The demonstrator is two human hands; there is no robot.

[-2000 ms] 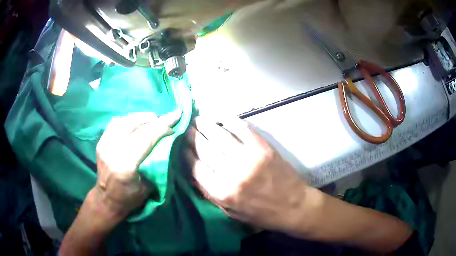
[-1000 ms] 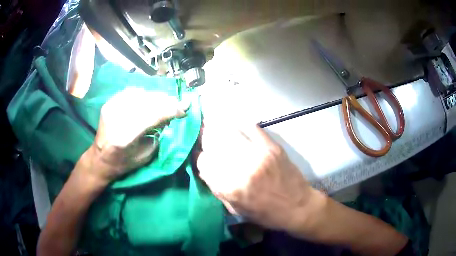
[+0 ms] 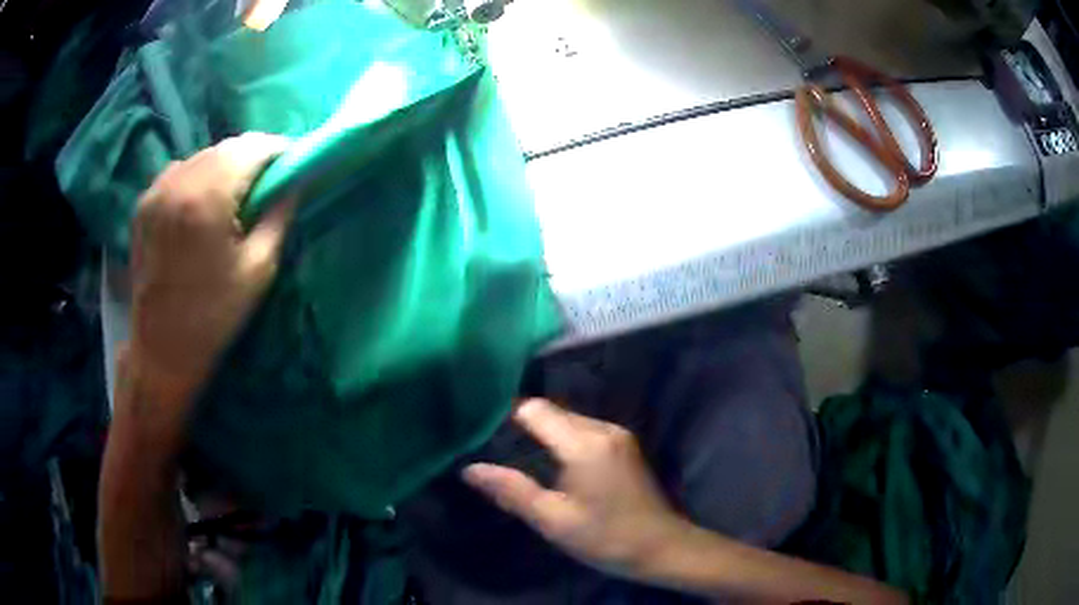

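Observation:
The green garment piece (image 3: pixel 402 272) hangs from the machine area over the table's front edge, its upper part near the needle area at the top of the view. My left hand (image 3: pixel 207 242) grips a fold of the cloth at the left, between thumb and fingers. My right hand (image 3: pixel 580 479) is below the table edge, right of the cloth, with thumb and fingers apart and nothing in it. Only a small dark part of the sewing machine head (image 3: pixel 485 10) shows at the top edge.
Scissors (image 3: pixel 858 130) with orange-brown handles lie on the machine bed and white table, right of the cloth. A printed ruler scale (image 3: pixel 710 272) runs along the table's front edge. Dark green cloth (image 3: pixel 905 485) is heaped at the lower right. The wearer's lap is below the table.
The view has tilted down. My right hand has left the cloth by the needle and moved down below the table edge. My left hand has moved left with a fold, and the cloth is spread wider.

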